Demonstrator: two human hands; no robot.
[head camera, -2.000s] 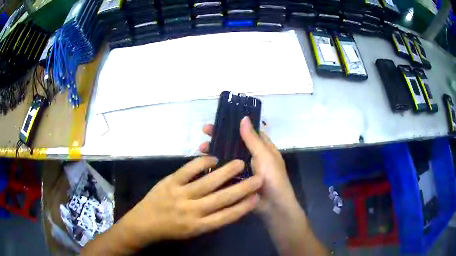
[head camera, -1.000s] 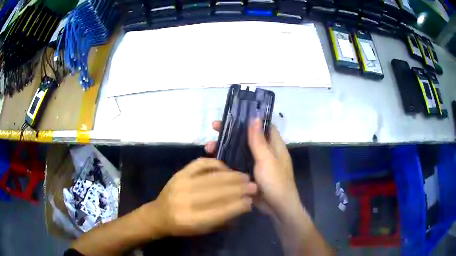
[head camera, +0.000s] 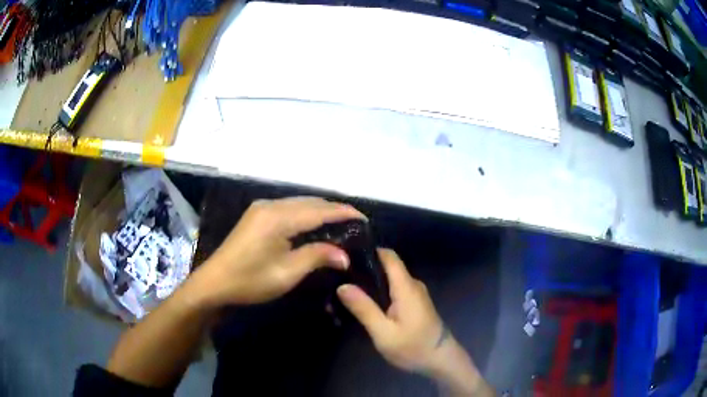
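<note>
A dark, glossy, phone-sized power bank unit (head camera: 363, 260) is held over the dark lap area, below the bench edge. My left hand (head camera: 267, 252) grips its upper left part, with the thumb on the face and the fingers over the top end. My right hand (head camera: 399, 314) grips its lower right side, with the thumb near the lower face. Both hands are bare. The unit is dim against the dark background, and its lower end and left side are partly hidden by my hands, so its details cannot be told.
White paper (head camera: 380, 70) lies on the pale bench. A wired battery unit (head camera: 87, 91) and blue cables (head camera: 167, 39) lie on cardboard at left. Open units (head camera: 597, 93) and a black housing (head camera: 661, 165) are at right. A scrap carton (head camera: 84, 233) stands below left, red stools (head camera: 577, 341) below.
The unit has moved down from over the bench edge to over the lap. My left hand has shifted from its lower end to its upper end. The view has swung, with the bench now higher and tilted.
</note>
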